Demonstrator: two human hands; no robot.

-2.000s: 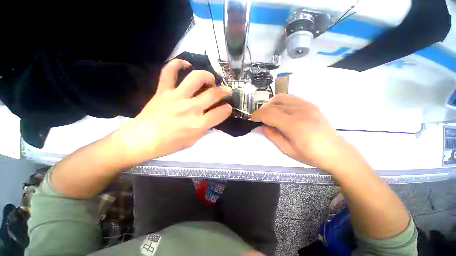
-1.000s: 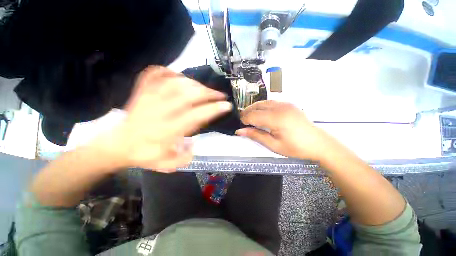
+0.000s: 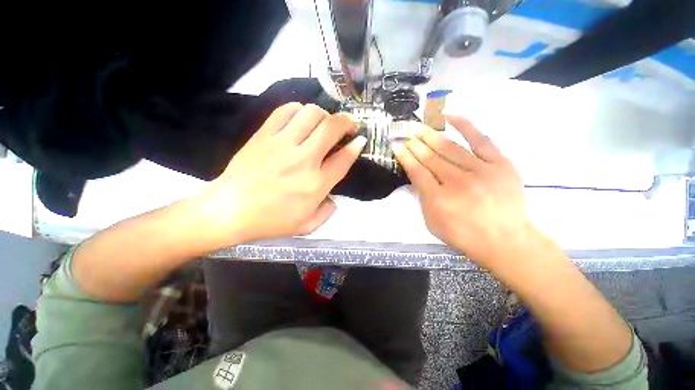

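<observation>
The black garment lies heaped on the table at the left and reaches under the needle area. A small plaid piece lies on black cloth just in front of the presser foot area. My left hand lies on the black cloth left of the plaid piece, thumb and forefinger tips together at its edge. My right hand has its fingertips on the plaid piece's right side. The needle and presser foot are hard to make out among the metal parts.
The white sewing machine head with a blue stripe stands behind, with a round tension dial. A black strip drapes over it. A tan tab sits right of the foot. A scale runs along the front edge. A blue crate is below right.
My left hand has come down from its blurred, raised position onto the cloth by the needle. My right fingers have spread flatter over the plaid piece, which now shows more. The view has shifted.
</observation>
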